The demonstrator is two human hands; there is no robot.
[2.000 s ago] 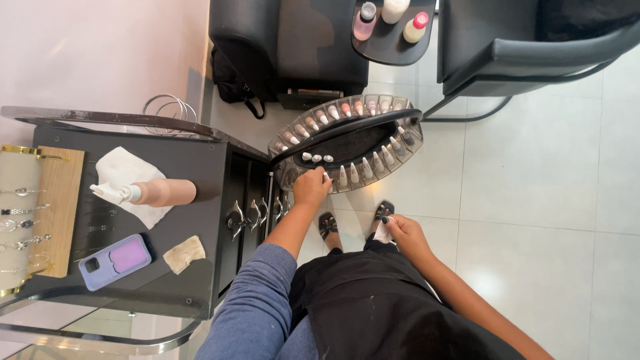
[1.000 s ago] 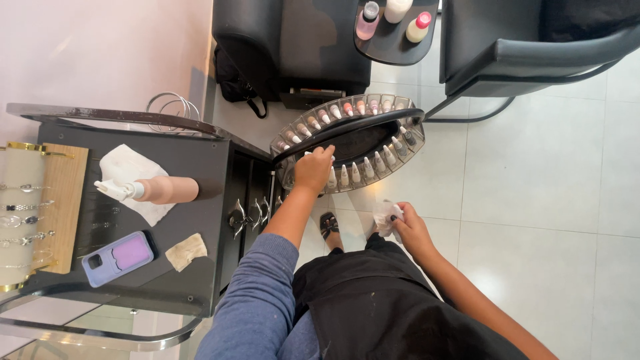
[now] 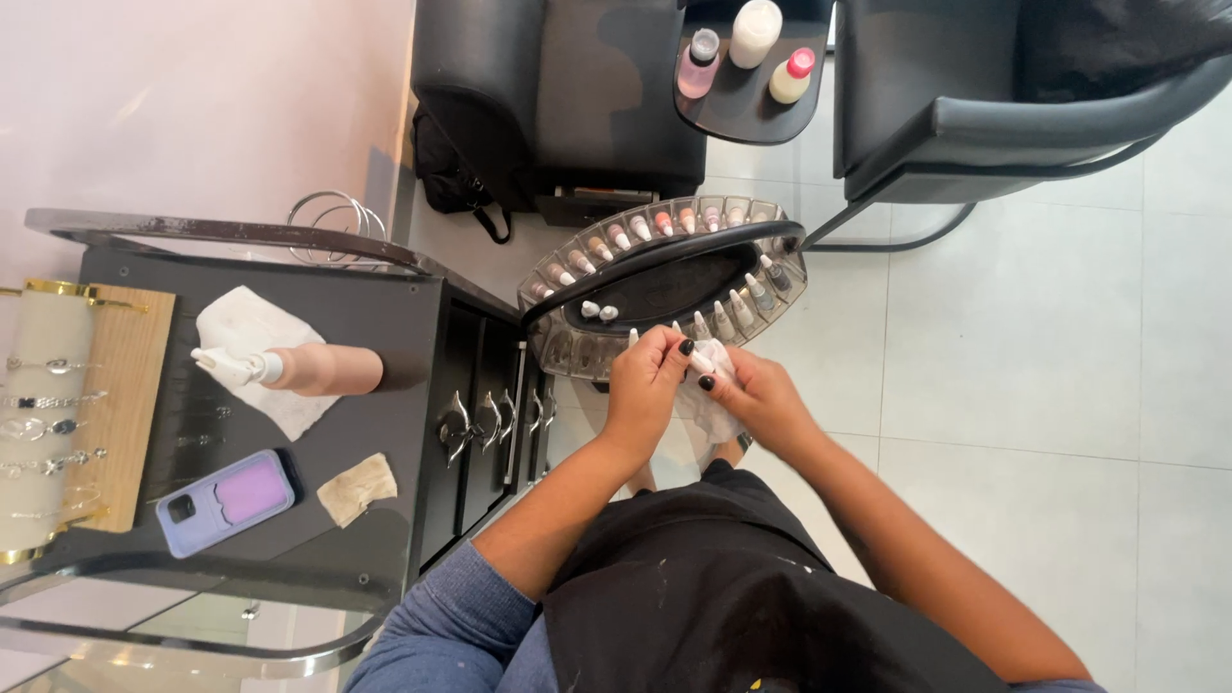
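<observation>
My left hand (image 3: 650,375) and my right hand (image 3: 765,395) meet in front of my apron. The fingers of the left pinch a small white-capped bottle (image 3: 701,362), its body partly hidden by fingers and cloth. A crumpled white cloth (image 3: 710,409) is in my right hand, wrapped against that bottle. Just beyond them is an oval clear-and-black carrier (image 3: 664,279) with an arched black handle; nail polish bottles (image 3: 663,224) with pointed white caps stand in its rim slots. Two white-capped bottles (image 3: 599,311) stand at the left end of its black middle.
A black drawer cabinet (image 3: 385,298) at the left bears a pump bottle (image 3: 327,370), a phone (image 3: 226,500), a folded cloth (image 3: 358,489) and a bracelet display (image 3: 48,414). Black chairs (image 3: 1020,135) and a small tray (image 3: 751,125) with three bottles lie beyond the carrier.
My left hand has come back from the inside of the carrier to my right hand, which has moved up with the cloth. Three bottles stood in the carrier's middle two seconds ago; two show now.
</observation>
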